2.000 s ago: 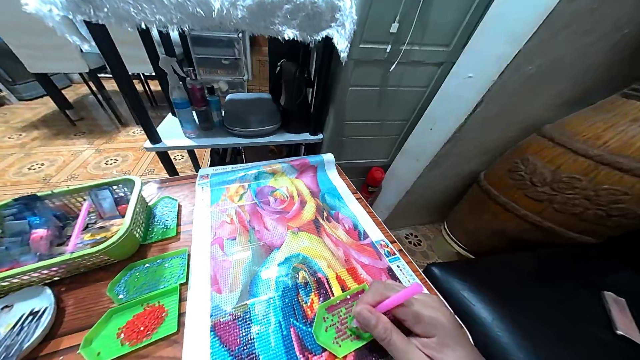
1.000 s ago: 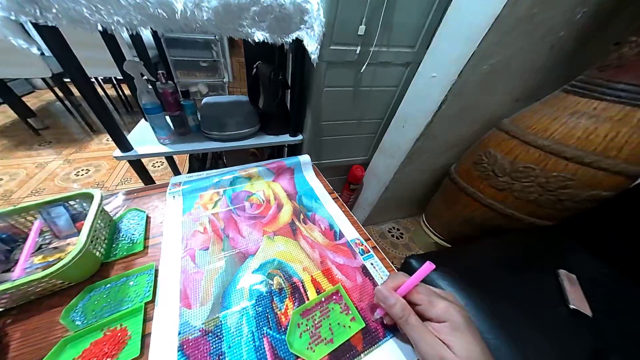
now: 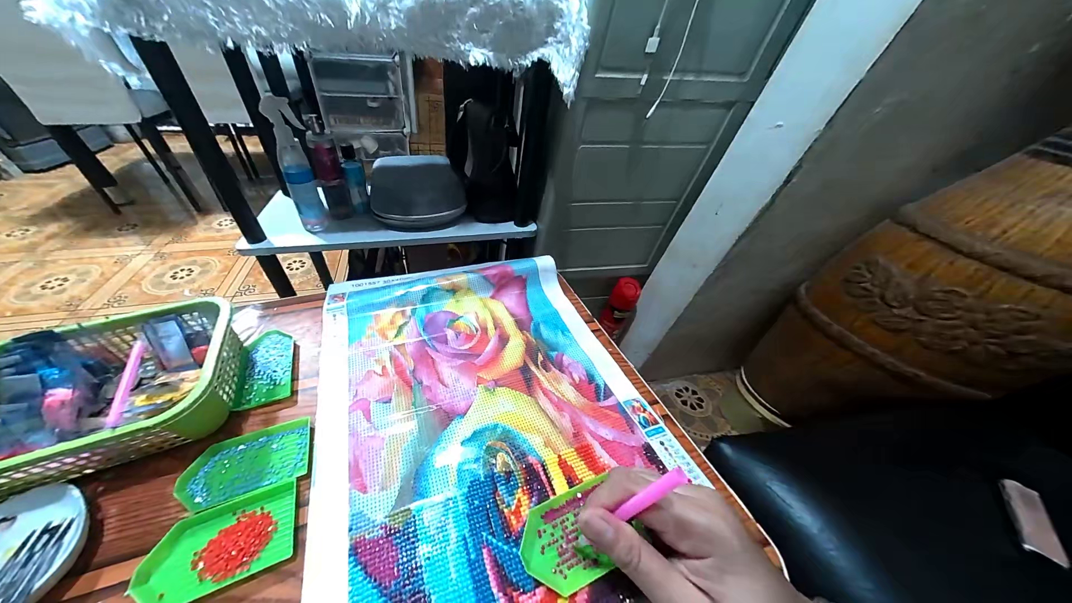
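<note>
My right hand [image 3: 670, 536] pinches a pink diamond-painting pen [image 3: 651, 494] between thumb and fingers, over a green bead tray [image 3: 563, 544] with dark pink beads. The pen's tip is hidden behind the fingers. That tray lies on the lower right of a diamond painting canvas [image 3: 469, 335] printed with colourful roses, its lower part covered with beads. Left of the canvas are a green tray of red beads [image 3: 234, 544], a green tray of blue beads [image 3: 247, 465] and another with light blue beads [image 3: 268, 368]. My left hand is out of view.
A green plastic basket [image 3: 222, 360] of small packets and a pink pen stands at the left, above a round dish [image 3: 71, 511]. Beyond the table are a shelf [image 3: 377, 239] with bottles and a grey case. A black cushioned seat [image 3: 821, 502] and a wooden barrel [image 3: 946, 318] are at the right.
My right hand, beside the bead tray's right edge one second ago, is now over its right part, still holding the pen. The view has shifted.
</note>
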